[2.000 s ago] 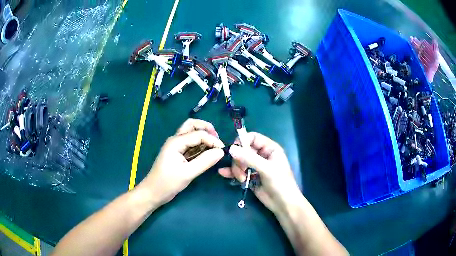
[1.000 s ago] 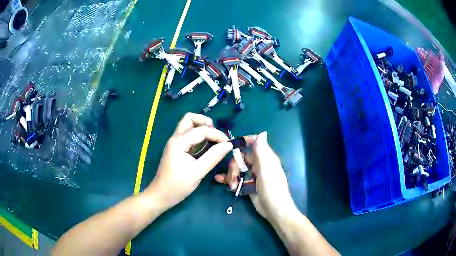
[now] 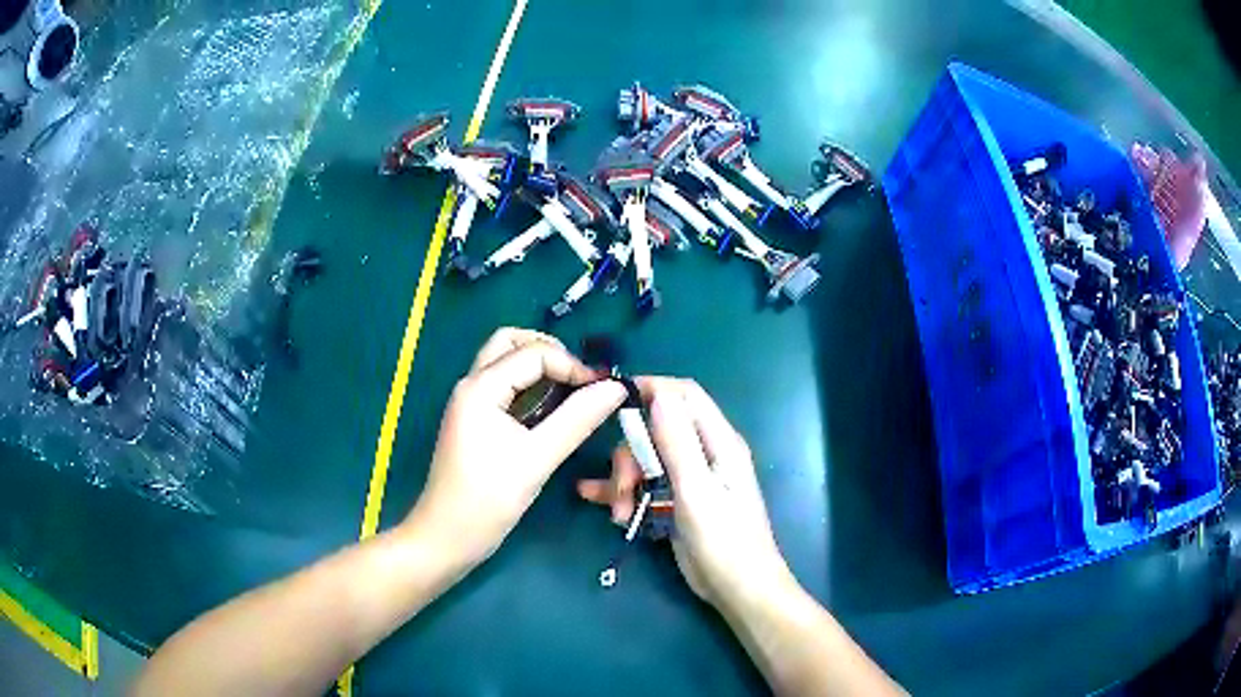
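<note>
A wire harness point(image 3: 638, 439) with a white middle lies between my hands, its black end up and its wide grey and red connector down in my right hand. My left hand point(image 3: 510, 436) pinches at the black upper end and also holds a tan-brown ring, seemingly a tape roll point(image 3: 540, 402). My right hand point(image 3: 705, 477) holds the harness from the right side, fingers under it. A thin lead with a small white ring end point(image 3: 608, 577) hangs below. A pile of similar harnesses point(image 3: 633, 177) lies beyond my hands.
A blue tote point(image 3: 973, 354) full of harnesses stands at right, with a pink object point(image 3: 1173, 191) behind it. Clear plastic point(image 3: 191, 177) lies at left with a cluster of harnesses point(image 3: 89, 320) on it. A small dark piece point(image 3: 302, 262) lies beside it.
The harness has tilted, and its ring end has swung down and left. My left fingers have moved from its side to its black upper end. The ring-shaped roll stays in my left hand.
</note>
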